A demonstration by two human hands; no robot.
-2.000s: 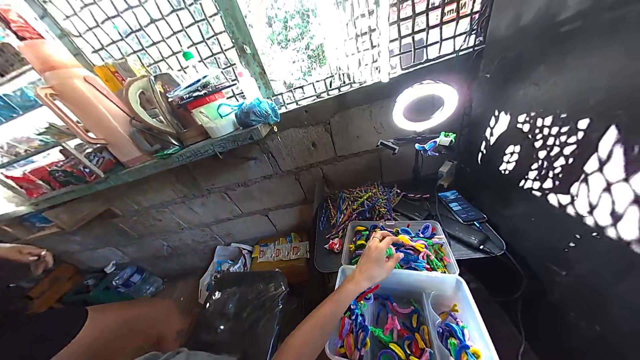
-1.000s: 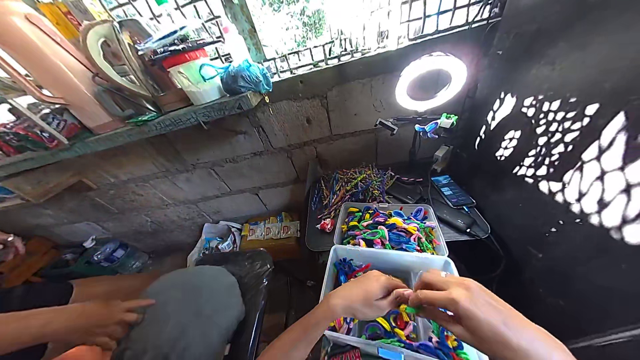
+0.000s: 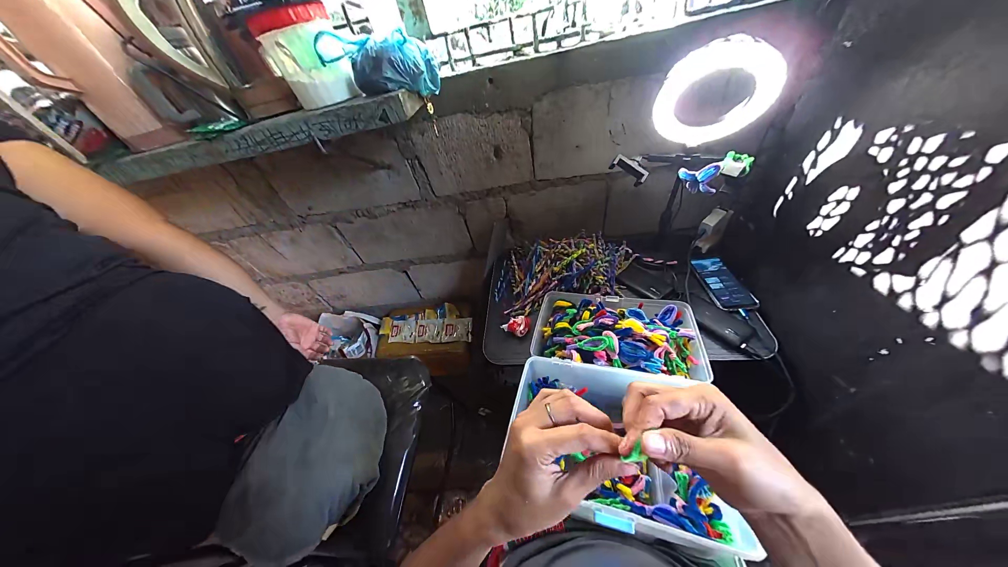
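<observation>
Both hands meet over an open plastic box [image 3: 543,368] in my lap. My left hand [image 3: 555,453] wears a ring and pinches a small green fuzzy piece [image 3: 635,452], perhaps pipe cleaner. The thumb and fingertips of my right hand [image 3: 697,437] grip the same piece from the other side. Below them, compartments hold coiled pipe cleaners [image 3: 693,504] in many colours, partly hidden by the hands. Just behind, the lid or second tray [image 3: 701,335] is full of more looped pipe cleaners [image 3: 614,335].
A dark table [image 3: 504,346] bears a heap of twisted pipe cleaners [image 3: 563,268], a smartphone [image 3: 723,283] and cables. A lit ring light [image 3: 665,102] stands behind. A person [image 3: 134,354] is at the left beside a black seat [image 3: 402,402]. Yellow carton [image 3: 429,352] by the block wall.
My left hand, earlier reaching into the far tray, came back over the near box and met my right hand. The person at the left has moved and now stands or leans nearer.
</observation>
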